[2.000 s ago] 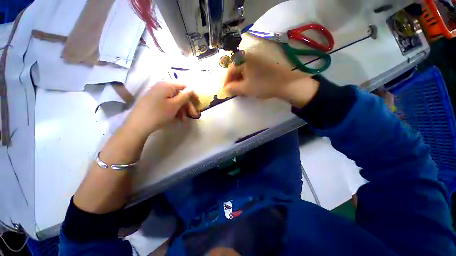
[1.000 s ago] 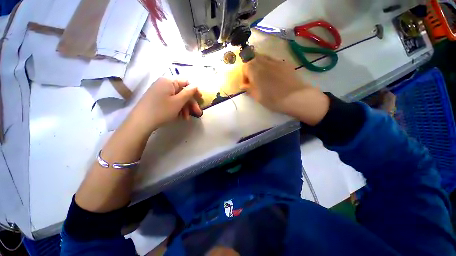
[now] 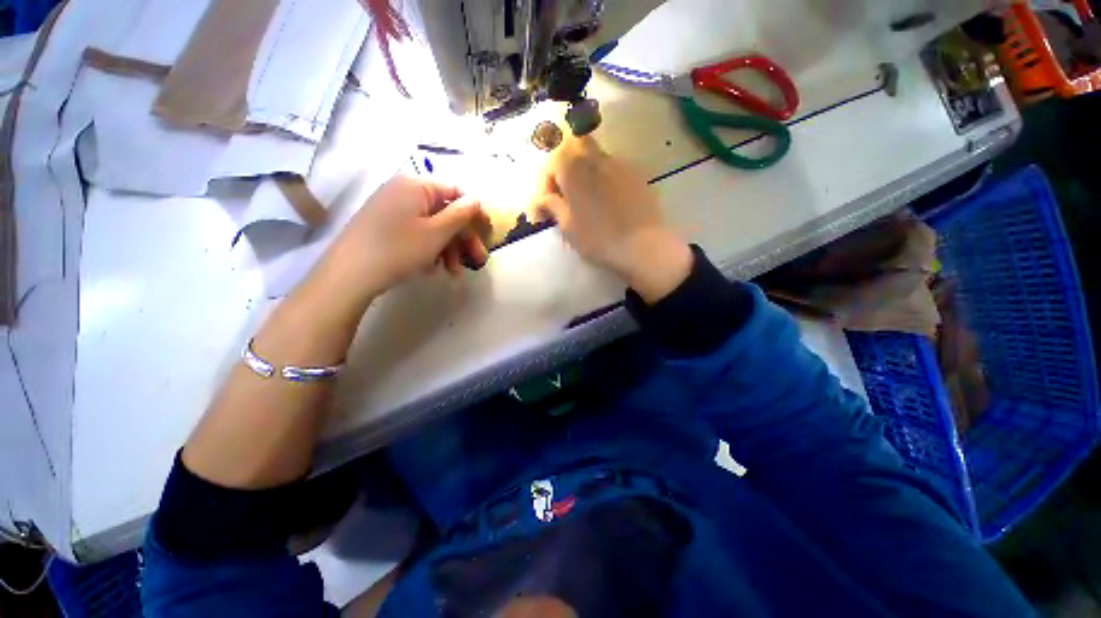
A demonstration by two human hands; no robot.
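The sewing machine head (image 3: 501, 48) stands at the top centre, its lamp glare washing out the needle area. My left hand (image 3: 417, 235) is at the left of the bed plate (image 3: 513, 211), fingers curled with fingertips together. My right hand (image 3: 604, 205) is at the right of the plate, just below the round metal knobs, fingers bent towards the needle area. Glare and my fingers hide whether either hand holds thread or a small piece. The scissors (image 3: 694, 91) lie right of the needle, with red and green handles.
Whitish and brown cut panels (image 3: 181, 151) lie at the left of the table. Red threads (image 3: 386, 42) hang left of the machine head. Blue baskets (image 3: 1026, 350) with brown cloth (image 3: 875, 284) stand at the lower right. An orange object (image 3: 1044, 54) is at the top right.
My right hand moved right, then back left towards my left hand; its forearm has drawn in, showing more of the basket and brown cloth. My left hand has stayed nearly in place.
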